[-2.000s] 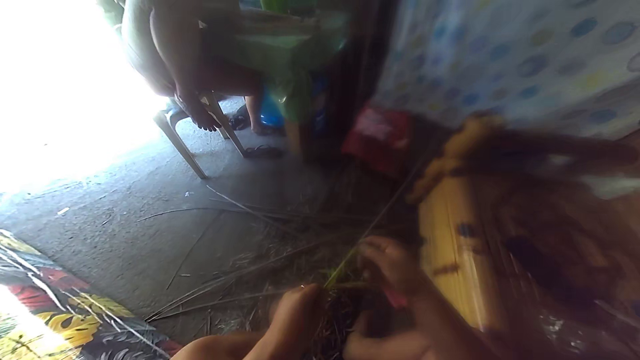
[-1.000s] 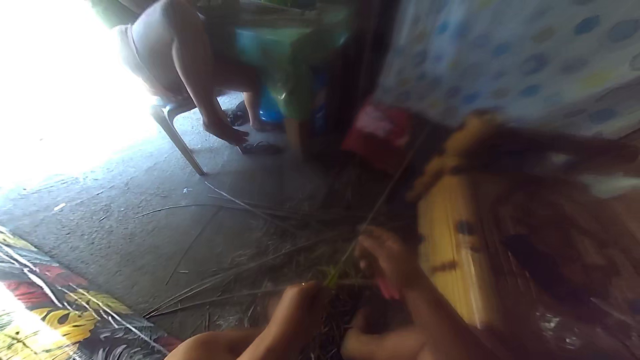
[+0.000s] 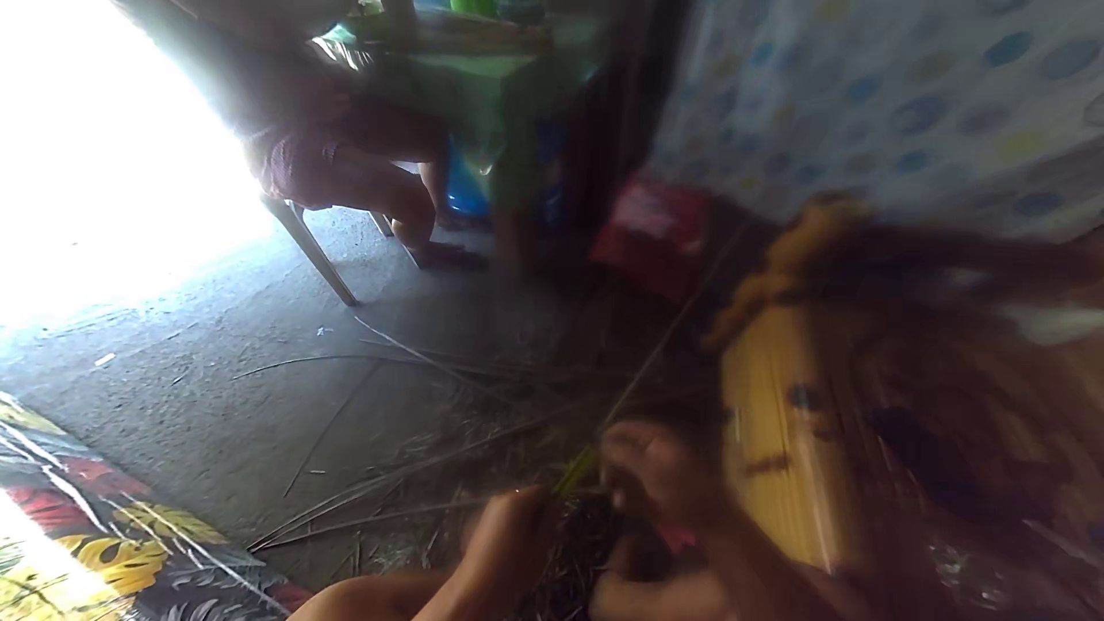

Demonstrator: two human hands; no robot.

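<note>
Low in the view, my left hand [image 3: 517, 522] is closed around one end of a green leaf strip [image 3: 576, 471]. My right hand [image 3: 651, 461] grips the same strip a little farther up and to the right; a small pink-red thing [image 3: 675, 536] shows beneath that hand, too blurred to name. From the right hand a long thin stalk [image 3: 660, 345] slants up to the right. Dark shavings or leaf scraps [image 3: 573, 552] lie below both hands. The fingertips are blurred.
Thin sticks [image 3: 371, 487] lie across the concrete floor. A bamboo bench [image 3: 776, 431] stands close on the right, a patterned cloth [image 3: 78, 535] at lower left. Farther off are a seated person [image 3: 345, 172], a green-covered table [image 3: 492, 86] and a red bag [image 3: 655, 233].
The seated person's arm, which reached down toward the floor before, no longer hangs there. My hands stay close together on the strip, with only small shifts.
</note>
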